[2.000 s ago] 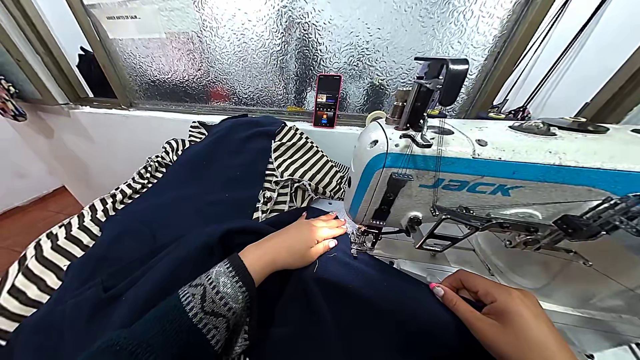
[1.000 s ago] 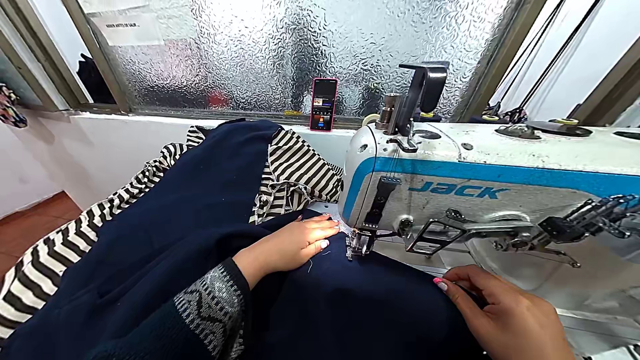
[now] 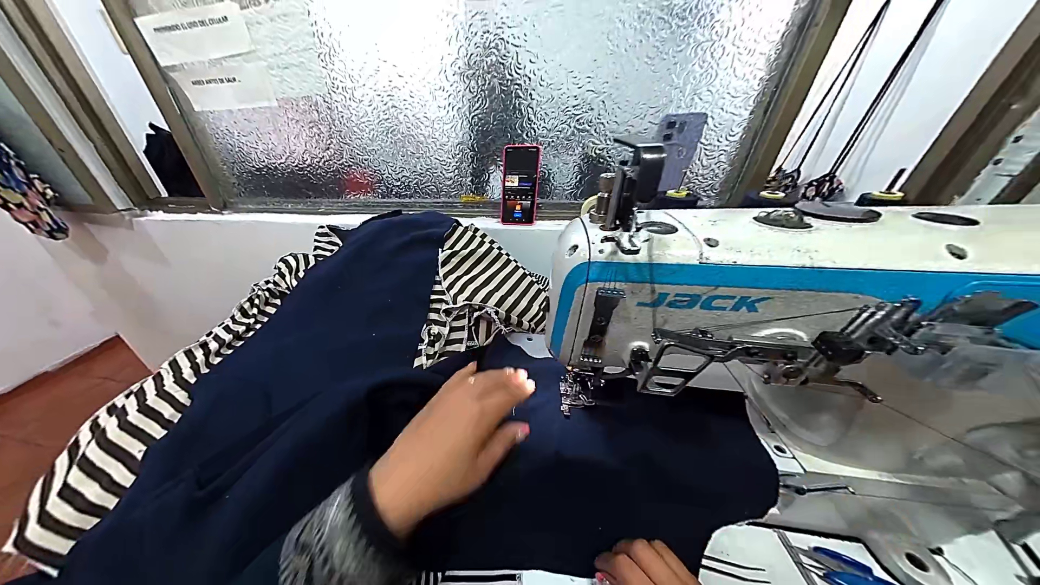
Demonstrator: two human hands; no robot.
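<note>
Dark navy fabric [image 3: 634, 471] lies spread over the bed of a Jack sewing machine [image 3: 780, 284] and runs off to the left. My left hand [image 3: 455, 439], blurred, is over the cloth just left of the presser foot [image 3: 575, 394], its fingers bent and somewhat apart; whether it touches the cloth I cannot tell. At the bottom edge of the view is my right hand [image 3: 646, 562], partly cut off, with its fingertips on the near edge of the navy fabric. Black-and-white striped fabric [image 3: 491, 280] lies behind and along the left side of the navy piece.
A phone [image 3: 520, 185] stands upright on the ledge by the textured window [image 3: 390, 97]. Thread guides [image 3: 682, 357] stick out from the machine's front. Blue-handled tools [image 3: 845, 565] lie at the lower right. Papers bearing writing [image 3: 195, 32] are on the window.
My right hand has moved down and left along the cloth. My left hand, earlier flat beside the presser foot, has bent its fingers. More navy fabric shows spread right of the foot.
</note>
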